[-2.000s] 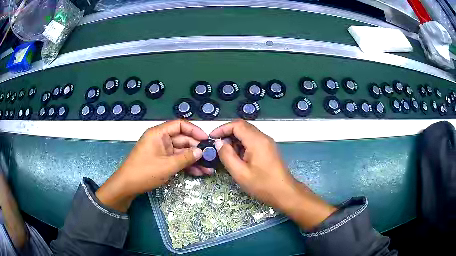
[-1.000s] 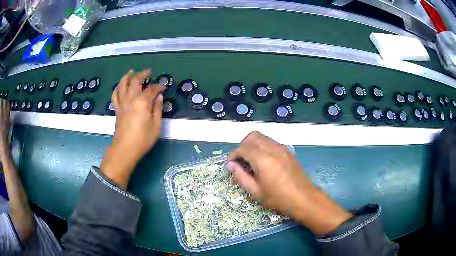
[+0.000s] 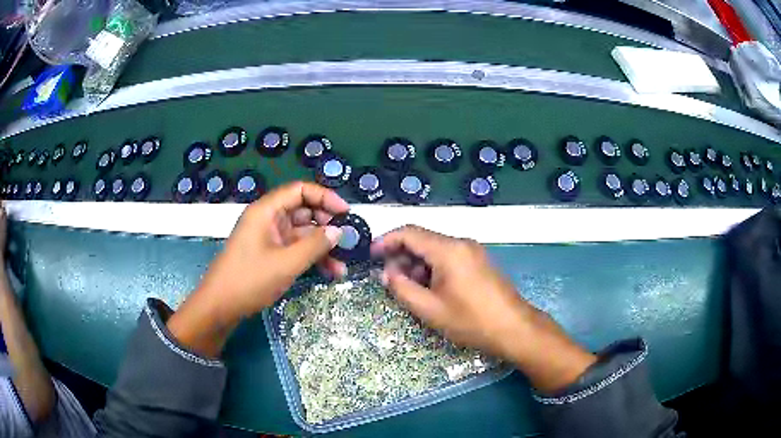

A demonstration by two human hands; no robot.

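My left hand [image 3: 272,261] holds a black disc with a grey round centre [image 3: 350,237] between thumb and fingers, above the near belt edge and the tray's far side. My right hand [image 3: 454,287] is just right of the disc, thumb and fingertips close together; blur hides whether a tiny piece is between them. The clear parts tray [image 3: 295,389], heaped with tiny pale yellow-green and white pieces, lies below both hands. More black discs [image 3: 396,152] sit in two loose rows on the green conveyor belt [image 3: 360,107].
A white belt rail [image 3: 591,224] runs between belt and green worktop [image 3: 599,299]. Beyond the belt are a clear bag [image 3: 111,51], a blue packet [image 3: 49,91] and a white pad [image 3: 666,70]. Another person's arm [image 3: 24,342] is at left; a dark sleeve [image 3: 754,299] is at right.
My left hand has come back from the belt with a black disc. My right hand has moved slightly from over the tray towards it. One disc now sits between the two rows near centre.
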